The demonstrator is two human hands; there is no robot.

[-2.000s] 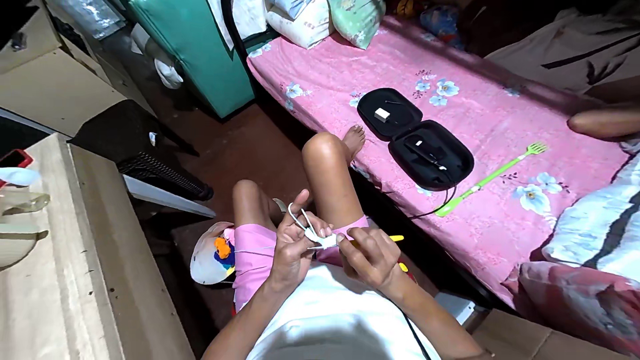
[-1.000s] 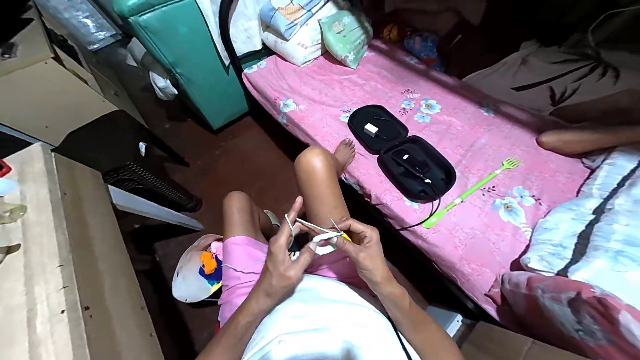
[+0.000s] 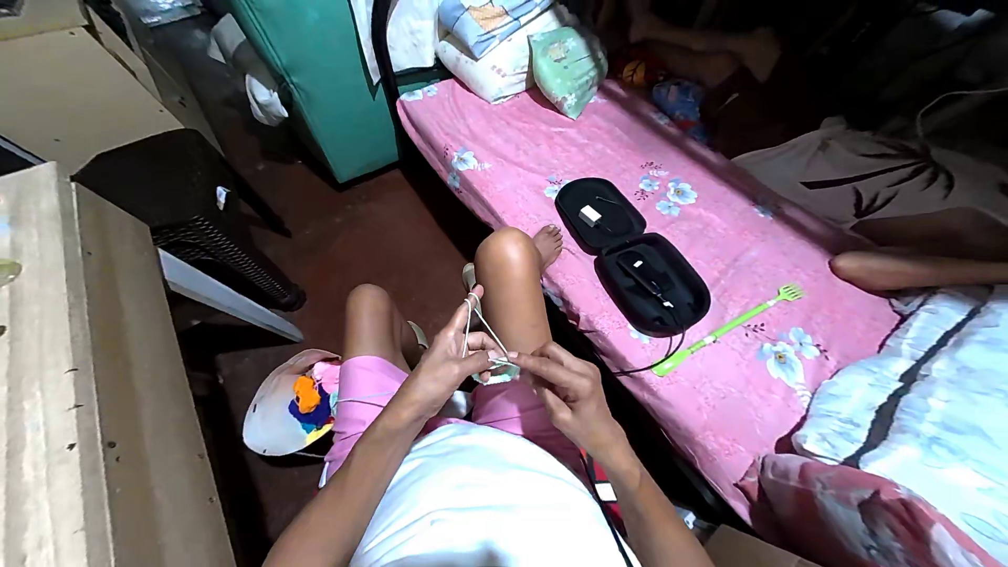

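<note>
Pale yarn [image 3: 490, 329] runs in a loop over the raised index finger of my left hand [image 3: 457, 350]. Between both hands, above my lap, is a small piece of pale yarn work [image 3: 498, 373], pinched by the left thumb and fingers. My right hand [image 3: 565, 386] meets it from the right, its fingertips closed together at the yarn; whatever tool they may hold is hidden. A white container [image 3: 268, 402] on the floor to the left of my legs holds balls of colored yarn [image 3: 311, 398], orange, blue, pink and yellow.
On the pink floral bed [image 3: 512, 173] lie an open black zip case [image 3: 654, 283] and a green plastic back scratcher [image 3: 728, 327]. Pillows [image 3: 567, 71] are at its far end. Another person's leg [image 3: 921, 269] rests at the right. A wooden surface [image 3: 47, 378] and black chair [image 3: 173, 181] stand left.
The yarn loop now stands up over my raised left index finger, where it stretched across toward the right hand a second ago. The yellow-tipped thing seen at my right hand earlier is out of sight.
</note>
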